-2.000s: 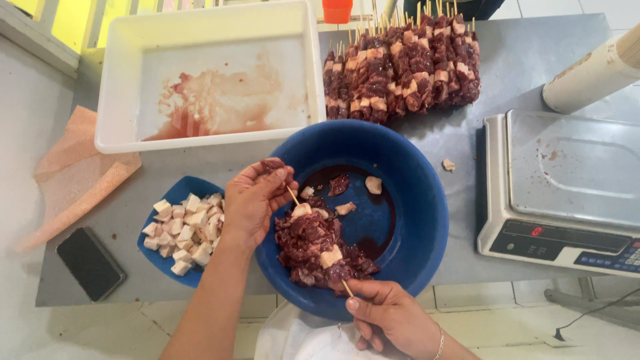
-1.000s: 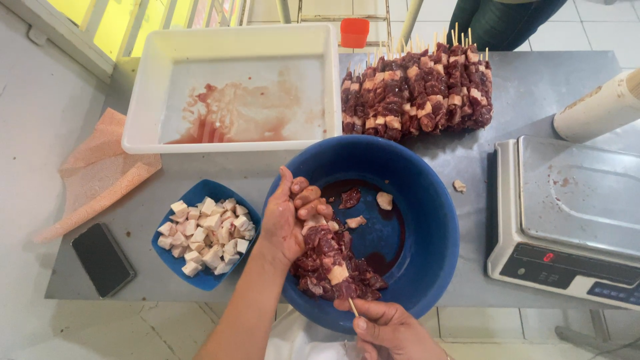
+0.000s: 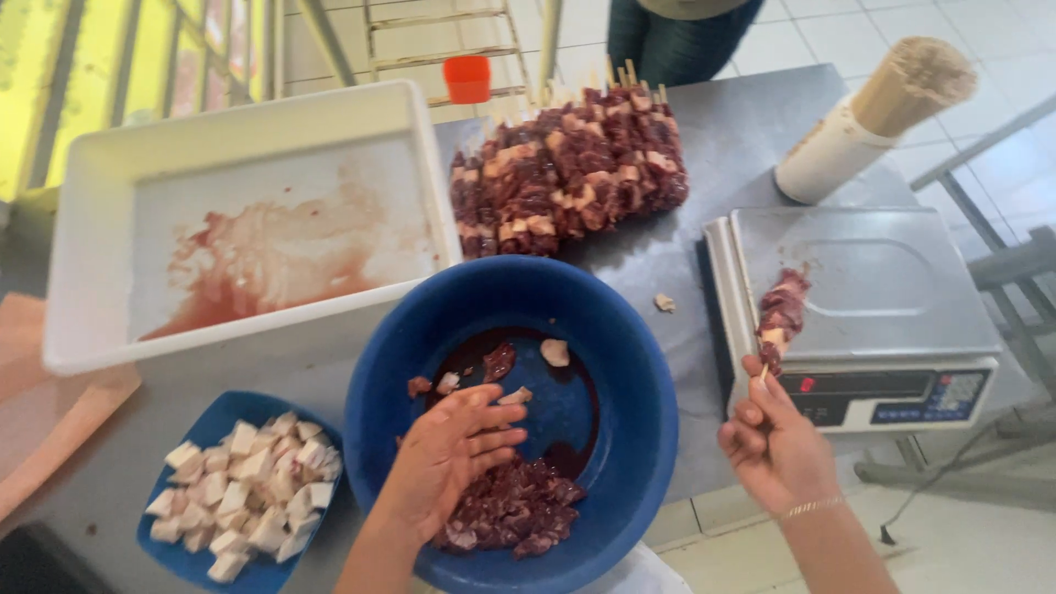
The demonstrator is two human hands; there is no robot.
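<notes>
My right hand (image 3: 775, 441) pinches the lower end of a skewer of raw meat (image 3: 782, 309), which lies over the front of the digital scale's metal pan (image 3: 874, 280). Over the blue round basin (image 3: 648, 396), my left hand (image 3: 462, 454) is held with its fingers apart and nothing in them. Below and beside that hand, cut raw meat (image 3: 528, 511) is heaped in the basin, with a few loose pieces and dark red liquid. A smaller blue bowl of pale fat cubes (image 3: 247, 487) stands to the left.
Behind the basin is a pile of finished meat skewers (image 3: 577, 173). A white tray (image 3: 437, 165) with red liquid stands at the upper left. A white tube holds wooden skewers (image 3: 833, 157) behind the scale. A person's legs (image 3: 689, 41) are beyond the table, near an orange container (image 3: 467, 80).
My right hand has moved right, from the basin to the scale, carrying the skewer. My left hand, earlier at the skewer's upper end, is now apart from it over the basin.
</notes>
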